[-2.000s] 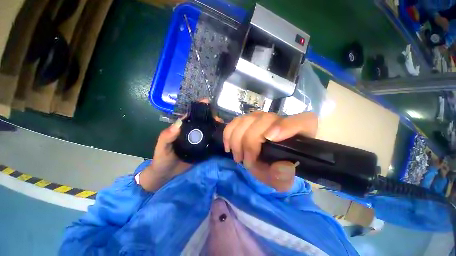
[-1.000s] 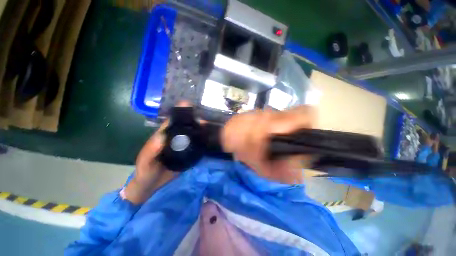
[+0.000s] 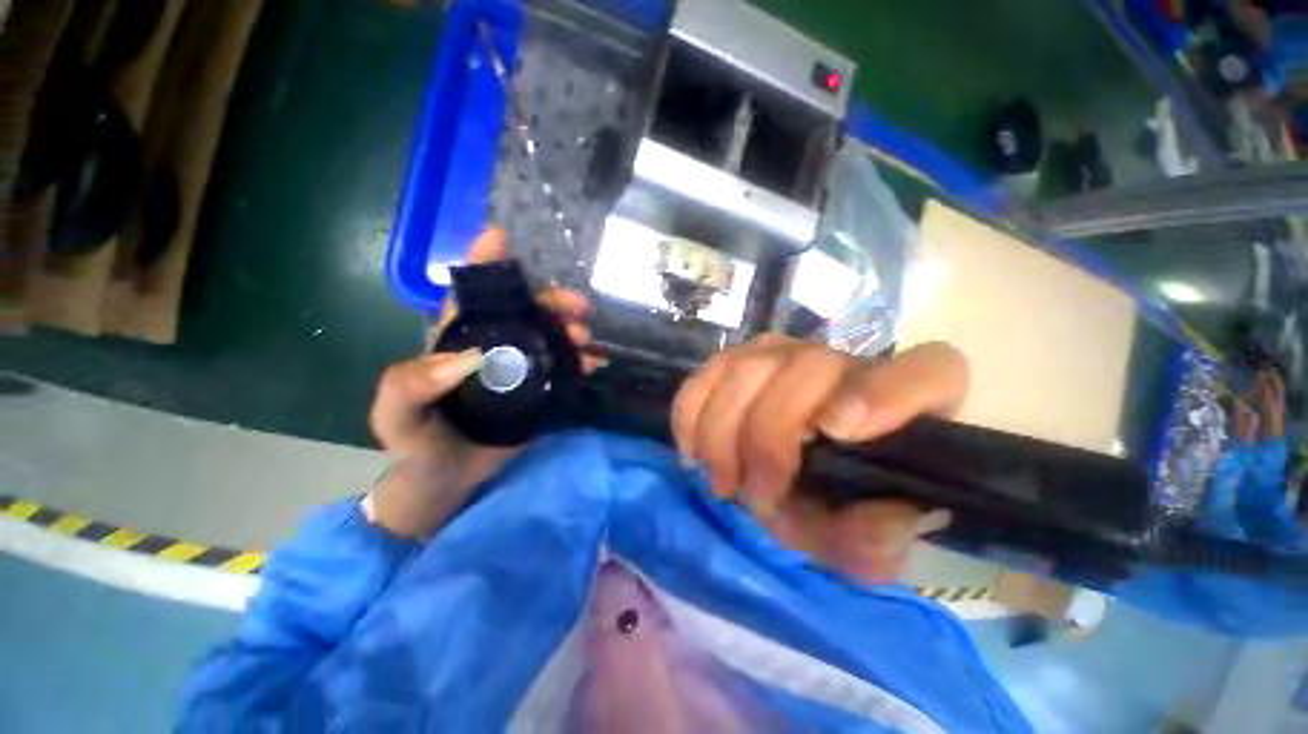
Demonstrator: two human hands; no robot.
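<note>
My left hand (image 3: 430, 409) holds a round black earcup housing (image 3: 524, 394) with a pale disc at its centre and a short bracket pointing up. My thumb lies at the disc's edge. My right hand (image 3: 803, 445) is closed around a thick black electric screwdriver (image 3: 990, 488), whose cable leaves at the right. The driver's front end is hidden by my fingers or too dark to make out. A dark gap lies between my right hand and the housing. The silver screw feeder (image 3: 732, 187) stands just beyond my hands.
A blue tray (image 3: 445, 187) and a speckled grey mat (image 3: 560, 158) lie left of the feeder. A clear bag (image 3: 868, 230) and cardboard sheet (image 3: 1019, 337) lie right. Cardboard dividers (image 3: 215, 172) with black parts stand at left. Another person's hands (image 3: 1262, 409) show far right.
My right hand and the screwdriver have moved right, away from the housing. My left thumb has moved onto the housing's face near the disc. The view has shifted slightly.
</note>
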